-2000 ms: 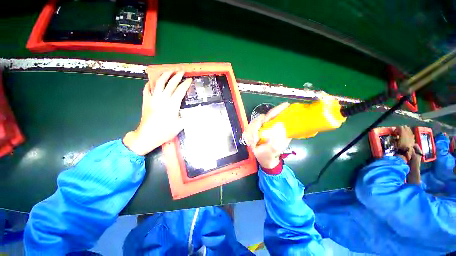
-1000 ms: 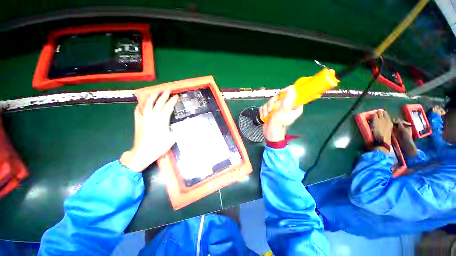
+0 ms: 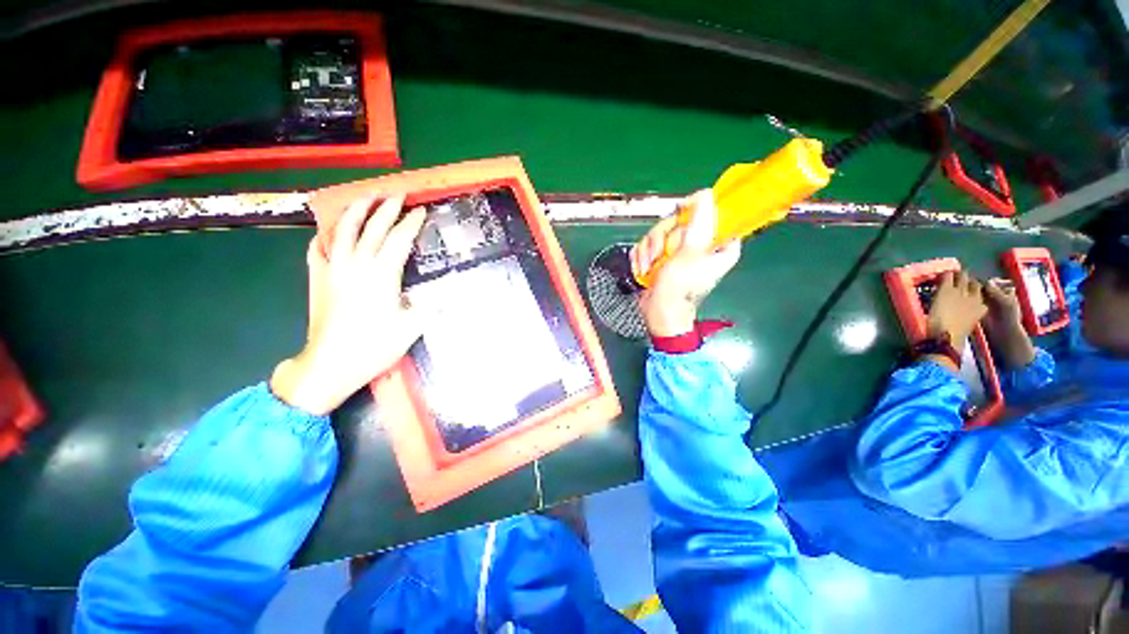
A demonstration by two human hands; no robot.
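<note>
An open tablet unit [image 3: 545,301] with a large white battery [image 3: 488,341] and a circuit board [image 3: 461,235] lies in a red-orange frame [image 3: 579,292] on the bench. My left hand [image 3: 358,297] rests flat over the frame's upper left side, fingertips beside the circuit board. My right hand [image 3: 680,270] is shut on a yellow electric screwdriver [image 3: 770,190], its barrel slanting up to the right. The driver's lower end is over a round dark mesh-like screw dish [image 3: 609,292] right of the frame. The driver tip and any screws cannot be made out.
Another red-framed tablet [image 3: 223,109] lies on the green belt beyond the white-edged strip [image 3: 161,218]. Red frames [image 3: 15,403] are cut off at the left edge. A black cord [image 3: 844,297] hangs right of the driver. A person in a blue smock [image 3: 990,464] works on a framed tablet at right.
Since two seconds ago, my right hand has moved the driver from the frame's right edge to the screw dish. My left hand stays on the frame. The neighbour's hands have shifted.
</note>
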